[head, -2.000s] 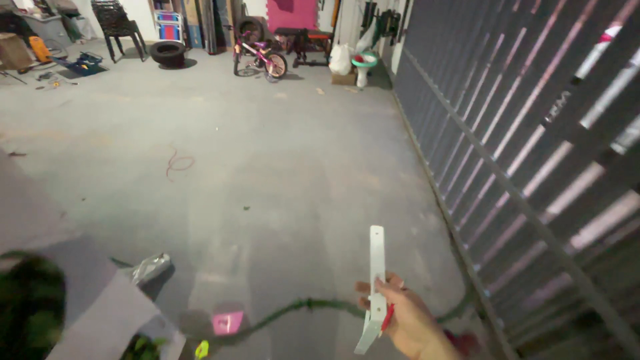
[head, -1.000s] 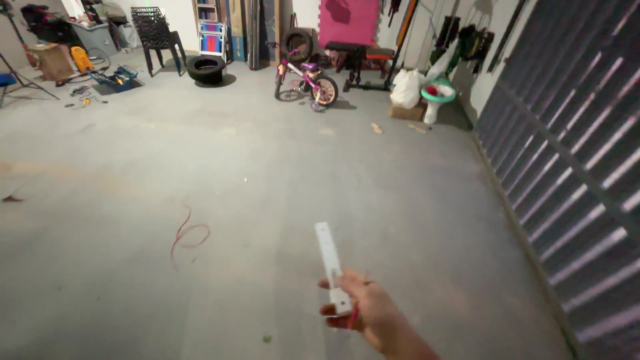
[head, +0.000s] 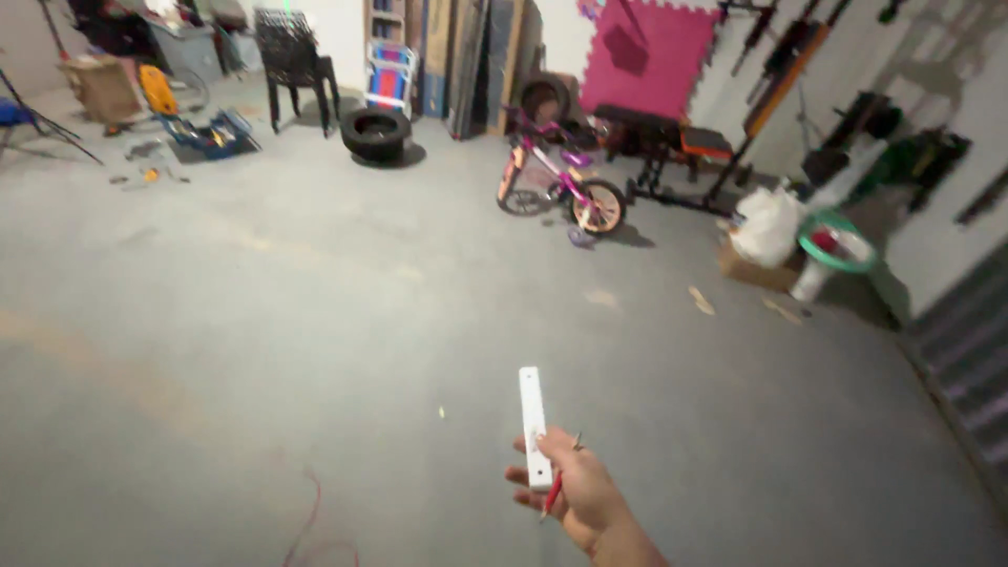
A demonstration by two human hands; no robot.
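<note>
My right hand (head: 579,484) reaches in from the bottom, right of centre, above the grey floor. Between its thumb and fingers it holds a flat white bar (head: 533,417) with a small hole near each end, pointing away from me. A red pencil (head: 554,496) lies in the same hand, across the palm, with its tip toward the lower left. My left hand is out of view. A thin red cord (head: 315,504) lies loosely curled on the floor to the left of the hand.
A child's bicycle (head: 559,185) stands ahead, beside a weight bench (head: 657,134). A tyre (head: 376,134), stacked black chairs (head: 291,63) and a blue tool bag (head: 213,134) are farther left. At right are a white bag (head: 768,224), a green-rimmed basin (head: 839,244) and a slatted metal gate (head: 972,354).
The view has moved forward across the floor, toward the bicycle and chairs. The green hose and pink scoop-like item seen two seconds ago have left view. The white bar stays in my right hand.
</note>
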